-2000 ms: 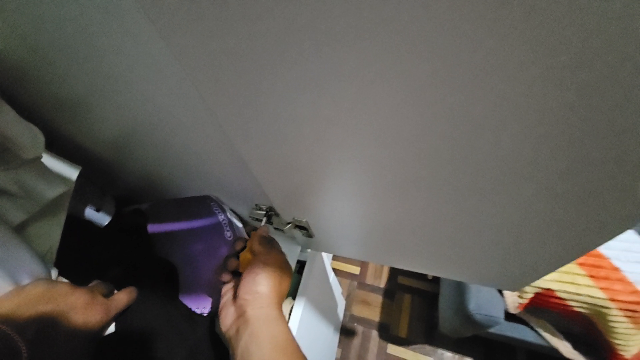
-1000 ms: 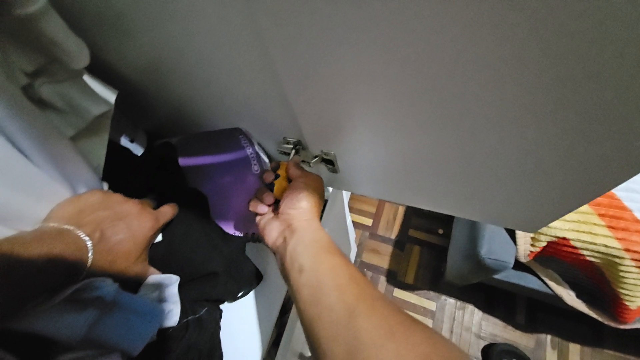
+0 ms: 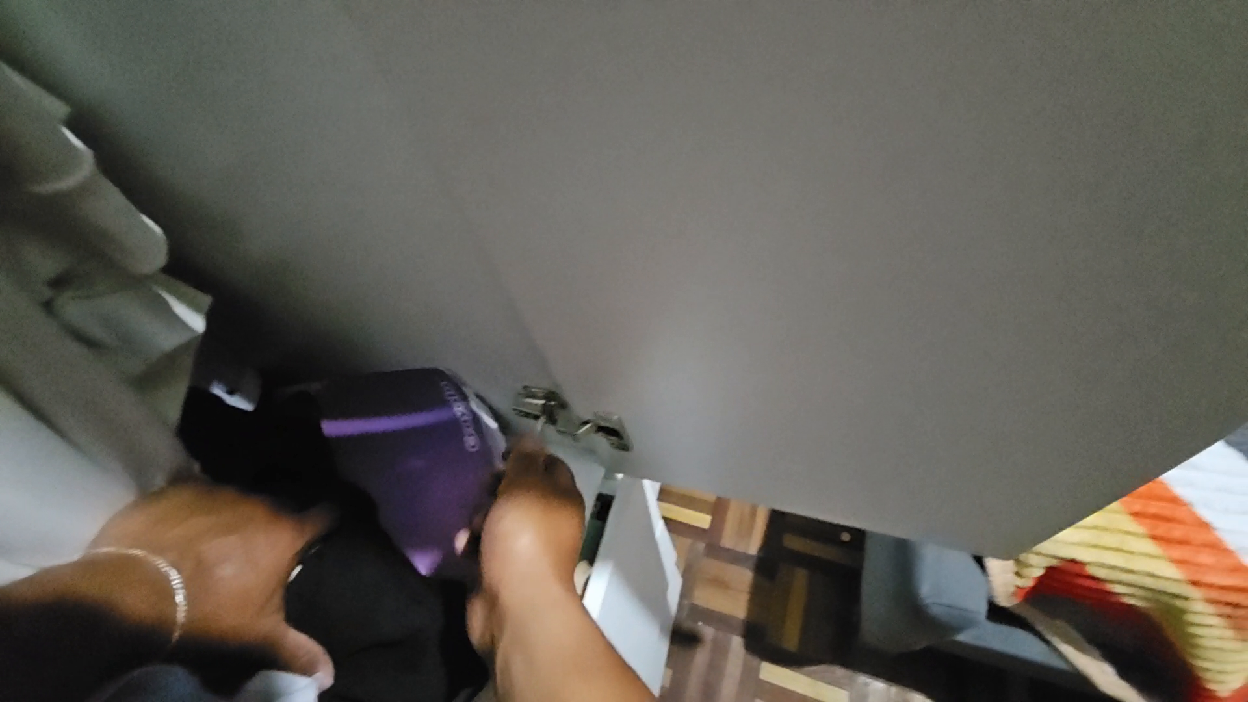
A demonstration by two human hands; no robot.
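A metal cabinet hinge (image 3: 575, 417) joins a wide grey door panel (image 3: 780, 244) to the cabinet side. Just below the hinge's left part is my right hand (image 3: 531, 517), its fingers curled round a tool whose thin metal shaft reaches the hinge; the handle is hidden by the hand now. At the lower left my left hand (image 3: 219, 561), with a bracelet on the wrist, rests against dark clothing (image 3: 380, 604), thumb and fingers apart. A purple item (image 3: 409, 468) with lettering on its edge lies between the two hands.
Pale fabric (image 3: 58, 322) hangs at the left. An open white drawer or panel edge (image 3: 629, 585) stands right of my right forearm. Beyond are a parquet floor (image 3: 721, 585), a grey upholstered piece (image 3: 916, 595) and a striped cover (image 3: 1141, 546) at the right.
The orange tool handle seen in my right hand a second ago is now hidden by the hand. My left hand has turned, its thumb now pointing down. The view has shifted.
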